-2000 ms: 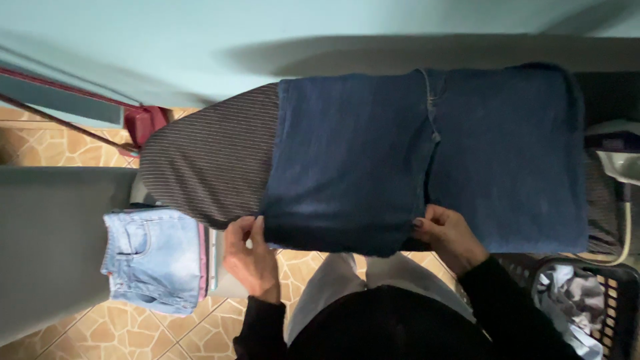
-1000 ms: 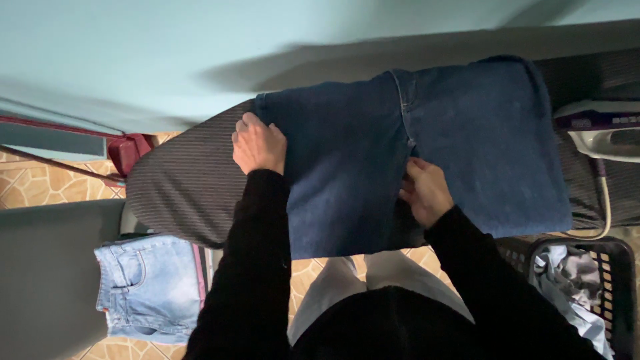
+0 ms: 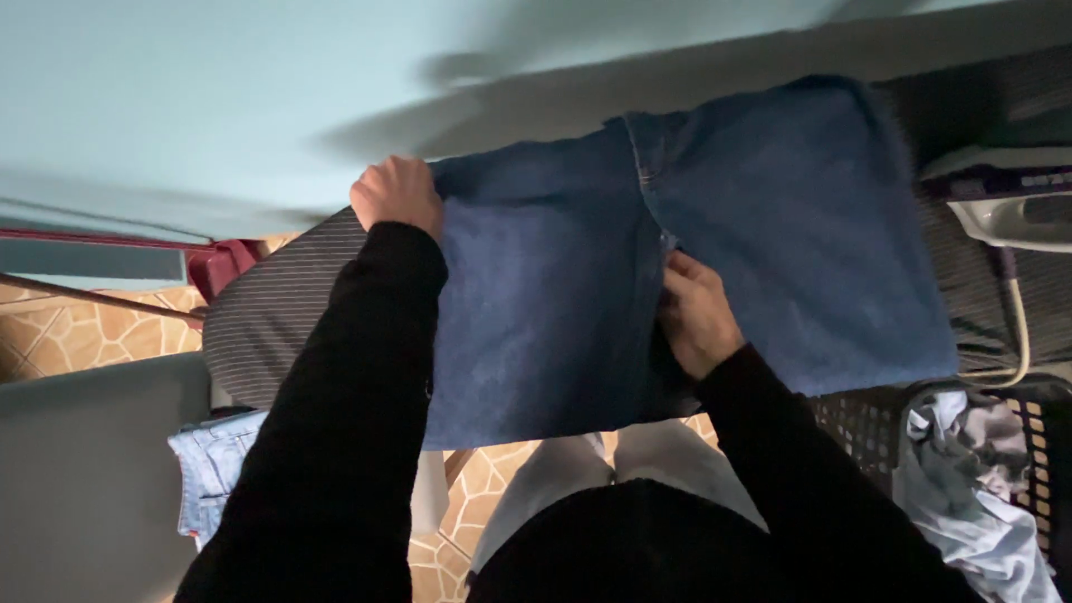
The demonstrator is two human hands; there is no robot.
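Observation:
A dark blue denim garment (image 3: 536, 310) lies spread across an ironing board with a dark pinstriped cover (image 3: 280, 301). At the garment's far left corner, my left hand (image 3: 398, 197) grips the hem, its fingers curled over the edge. My right hand (image 3: 699, 310) pinches the denim near the crotch seam, close to the middle; some of its fingertips are hidden in the fold. Part of the board's cover shows dark between the two legs. A steam iron (image 3: 1009, 197) rests at the board's right end, with a pale cord running down from it.
Folded light blue jeans (image 3: 213, 469) lie at the lower left, partly behind my left sleeve, beside a grey surface (image 3: 92, 477). A black plastic basket (image 3: 858, 427) with crumpled clothes (image 3: 971, 477) stands at the lower right. A pale blue wall (image 3: 209, 100) runs behind the board.
My left hand has gone from the near left corner of the denim to its far left corner. My right hand has moved from the near edge up to the crotch seam.

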